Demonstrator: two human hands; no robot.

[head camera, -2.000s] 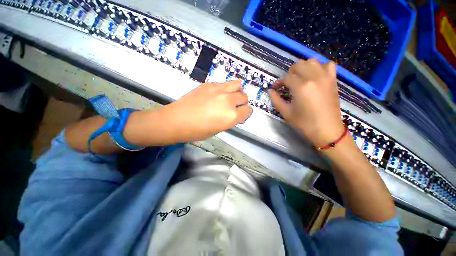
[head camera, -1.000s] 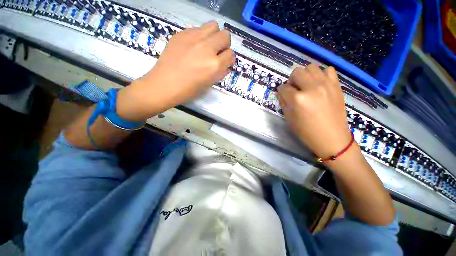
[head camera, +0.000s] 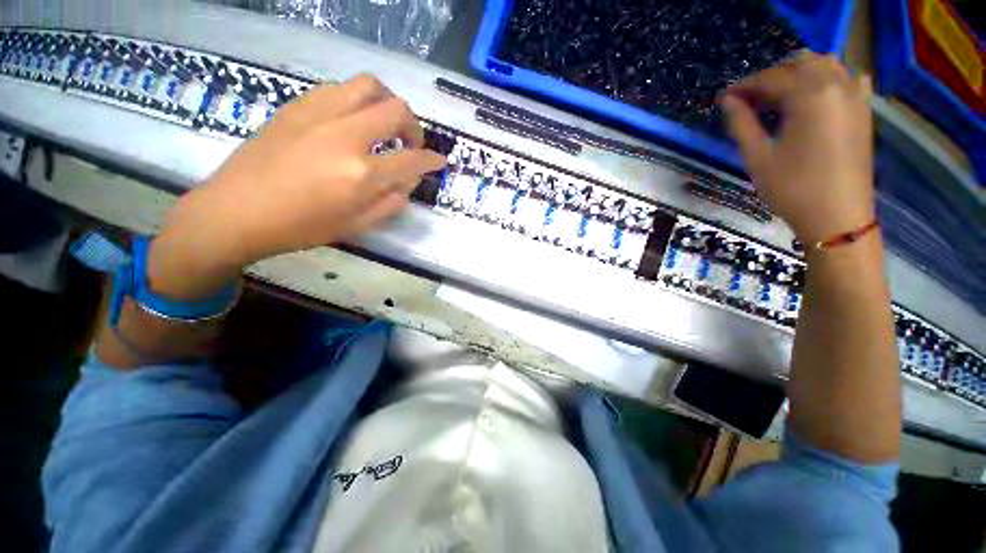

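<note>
Circuit board panels [head camera: 530,203] with black, silver and blue parts lie end to end in a long track. My left hand [head camera: 314,167], with a blue wrist strap, is over the boards left of centre. Its thumb and index finger are at a dark band between panels; whether it holds a part cannot be told. My right hand [head camera: 805,140], with a red bracelet, is over the front right of the blue bin [head camera: 605,99], its fingers curled near the black parts [head camera: 660,49]. Its fingertips are partly hidden, and anything held cannot be made out.
Thin black strips [head camera: 530,126] lie between bin and boards. Clear crumpled plastic [head camera: 378,16] is left of the bin. A second blue bin [head camera: 919,81] with a red and yellow item is far right. The metal rail [head camera: 487,254] runs along the boards' near side.
My right hand has moved from the boards up and right to the bin. My left hand has moved left and slightly down. A dark band between panels now shows between my hands.
</note>
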